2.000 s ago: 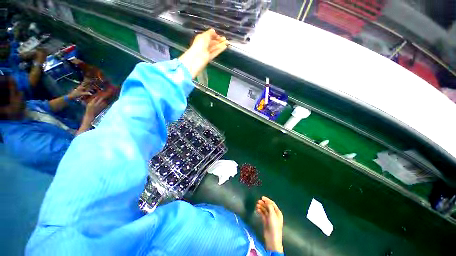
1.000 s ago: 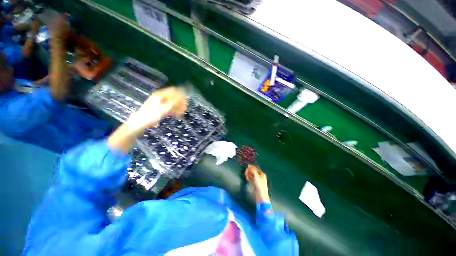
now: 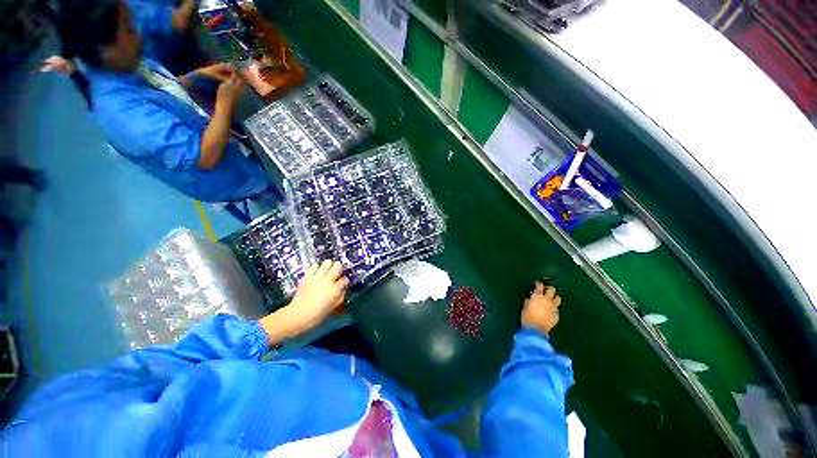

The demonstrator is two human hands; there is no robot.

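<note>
A clear blister tray with rows of dark components (image 3: 367, 210) lies on top of other trays on the green belt. My left hand (image 3: 321, 293) is at its near edge, fingers bent; whether they grip the tray or only touch it cannot be told. My right hand (image 3: 540, 309) is low over the belt, right of the red-brown pile, fingers curled down. A dark speck shows at its fingertips; whether it is held cannot be told. The pile of small red-brown parts (image 3: 466, 311) lies between my hands, beside a ragged white sheet (image 3: 423, 281).
Paler stacked trays (image 3: 175, 291) stand at the left. Another filled tray stack (image 3: 309, 125) lies farther up the belt, near a person in blue (image 3: 152, 125). A blue bin with pens (image 3: 573, 192) and a white fitting (image 3: 634, 236) sit on the ledge. A white sheet (image 3: 575, 436) is at the bottom.
My left hand has come down from the upper shelf, over the trays, to the near tray edge. My right hand has moved right, away from the red-brown pile. The view has swung left.
</note>
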